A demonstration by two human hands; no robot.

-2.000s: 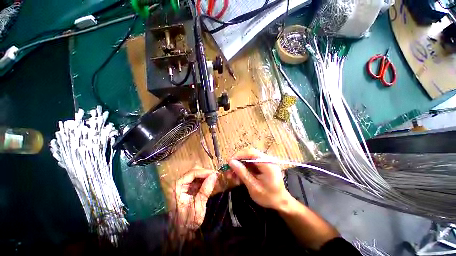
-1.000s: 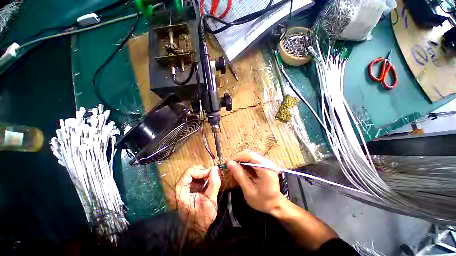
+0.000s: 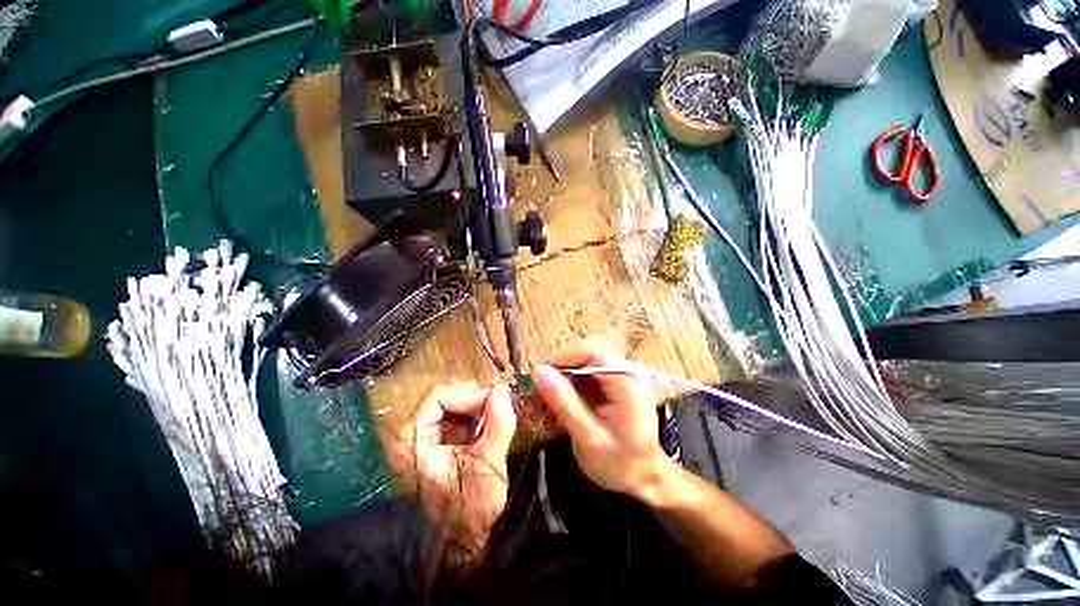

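My right hand (image 3: 606,417) pinches the end of a white cable (image 3: 711,391), close to a small green circuit board (image 3: 525,384) under the tip of the black soldering iron (image 3: 497,237). My left hand (image 3: 464,456) is just left of the board, with thumb and forefinger together at its edge. A thin part seems to be between the left fingers, too small to tell. The iron stands clamped with its tip down at the board. Whether the tip touches the board cannot be told.
A black fan (image 3: 367,296) stands left of the iron, before a dark box (image 3: 403,130). White-ended cables (image 3: 201,391) lie left. A cable bundle (image 3: 817,284), yellow-gold clump (image 3: 679,249), parts tub (image 3: 699,100) and red scissors (image 3: 904,163) lie right. A scorched board (image 3: 592,308) lies beneath.
Both hands and the board have shifted slightly up in the picture, and the board is closer under the iron tip. The grips look the same.
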